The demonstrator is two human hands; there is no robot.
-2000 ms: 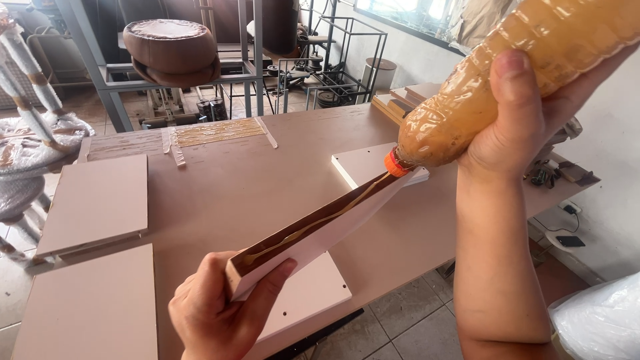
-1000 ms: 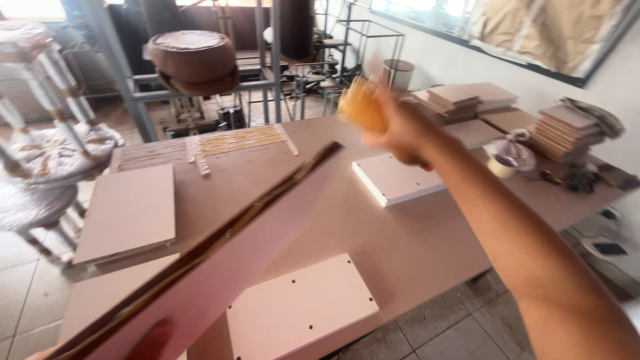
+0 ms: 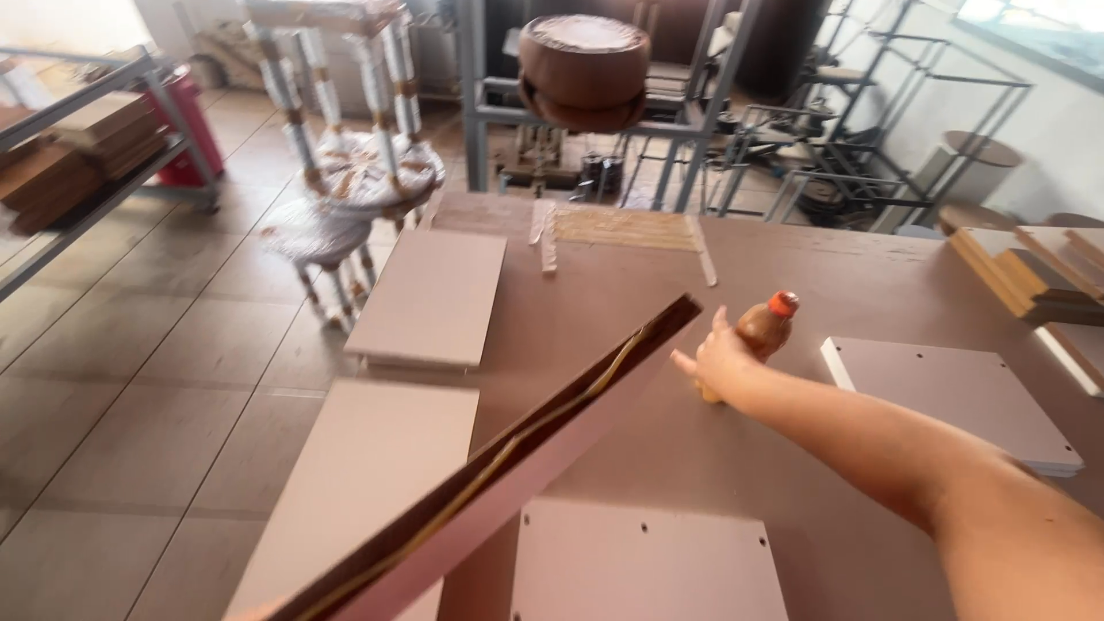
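Note:
A board (image 3: pixel 517 457) with a line of yellowish glue along its brown edge runs slantwise from the lower left to mid-view. Of my left hand (image 3: pixel 263 611), only a blurred bit shows at the board's lower end, at the bottom border. A plastic bottle (image 3: pixel 763 329) with an orange cap and amber contents stands upright on the brown table (image 3: pixel 776 276). Beside it is my right hand (image 3: pixel 720 366), its thumb and a finger spread and its palm near the bottle; whether it still grips the bottle is unclear. A white board with drilled holes (image 3: pixel 647 569) lies below.
Flat panels (image 3: pixel 431 297) lie along the table's left side. A second drilled board (image 3: pixel 949 388) lies right, near stacked boards (image 3: pixel 1009 276). Tape strips (image 3: pixel 548 237) cross the far edge. Behind are wrapped stools (image 3: pixel 371 172) and a metal frame (image 3: pixel 473 112); a shelf rack (image 3: pixel 181 129) stands left.
The bottle, tipped over the board's edge two seconds ago, now stands upright on the table. My right hand has come down with it. The view has swung left.

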